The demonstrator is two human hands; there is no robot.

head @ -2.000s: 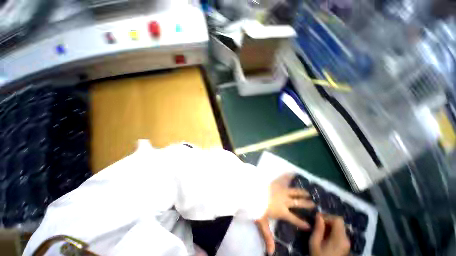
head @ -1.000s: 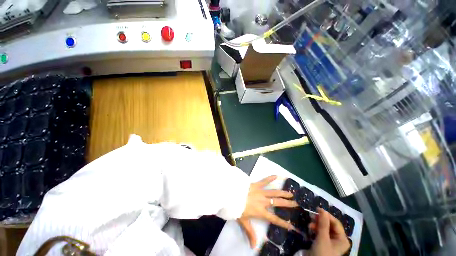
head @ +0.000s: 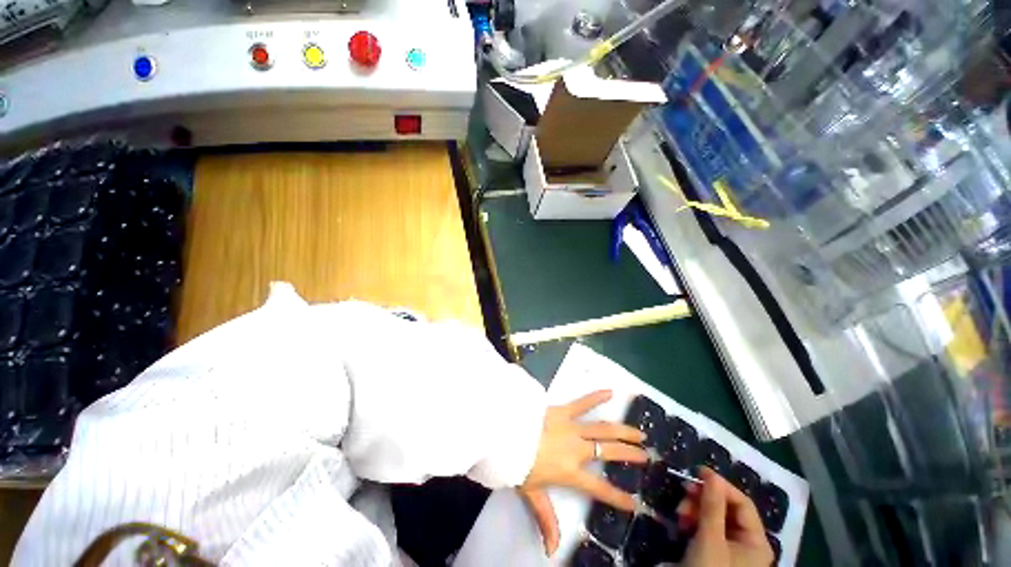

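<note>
Rounded black moulded parts point(head: 681, 440) lie in rows on a white sheet point(head: 579, 380) at the bottom right. My left hand point(head: 579, 454), with a ring on one finger, lies palm down with fingers spread over the sheet's left side and the nearest parts. My right hand point(head: 726, 521) is right of it, cut off by the bottom edge, with thumb and finger pinched on a thin white stick point(head: 684, 476) whose end points left over the parts. The fingers hide some of the parts.
A wood-coloured board point(head: 333, 233) lies below a grey machine point(head: 222, 94) with coloured buttons. More black parts point(head: 55, 299) are at far left. An open carton point(head: 582, 183), a blue-handled tool point(head: 634, 230) and a pale yellow strip point(head: 604, 325) are behind the sheet. Clear plastic stands right.
The view has steadied from the earlier blur and shifted slightly. My left hand has moved a little left, away from my right hand. The thin white stick stays in my right fingers.
</note>
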